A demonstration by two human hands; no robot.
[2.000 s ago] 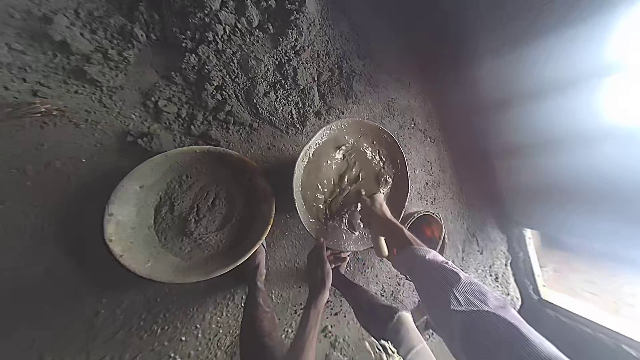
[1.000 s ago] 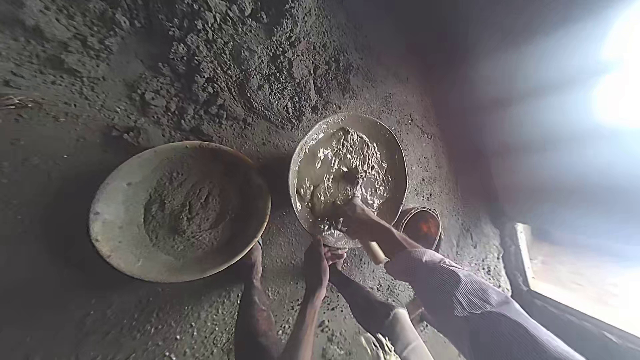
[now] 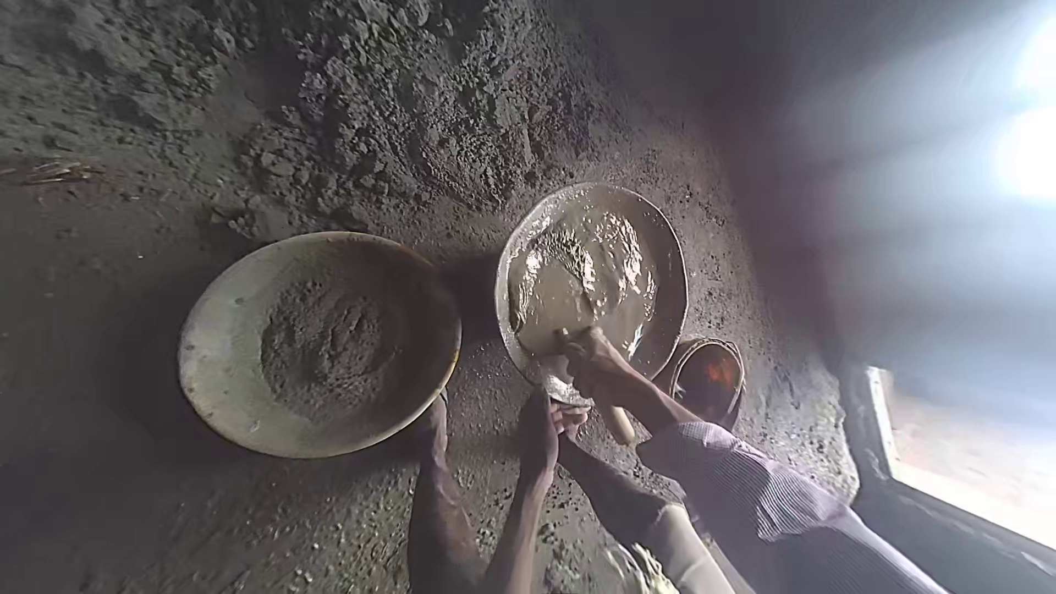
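Note:
A round metal pan (image 3: 676, 268) holds wet, glistening grey mud. My right hand (image 3: 596, 363) is closed around a tool with a pale wooden handle (image 3: 615, 422), over the near part of the pan; the tool's working end is hidden. My left hand (image 3: 540, 425) is at the pan's near rim and appears to grip it, though its hold is partly hidden. To the left lies a second, wide shallow basin (image 3: 227, 355) with a heap of drier, dark grey material (image 3: 330, 346), which neither hand touches.
A small round container (image 3: 709, 379) with dark contents and an orange-red patch stands right of the pan. Loose grey earth (image 3: 412, 99) is heaped beyond the vessels. My bare feet (image 3: 433, 437) (image 3: 606, 487) rest near the two vessels. At far right is a bright, framed opening (image 3: 973, 462).
My right hand has drawn back from the mud toward the pan's near rim with the tool. The mud's surface looks smoother and differently spread. My left hand has stayed at the rim.

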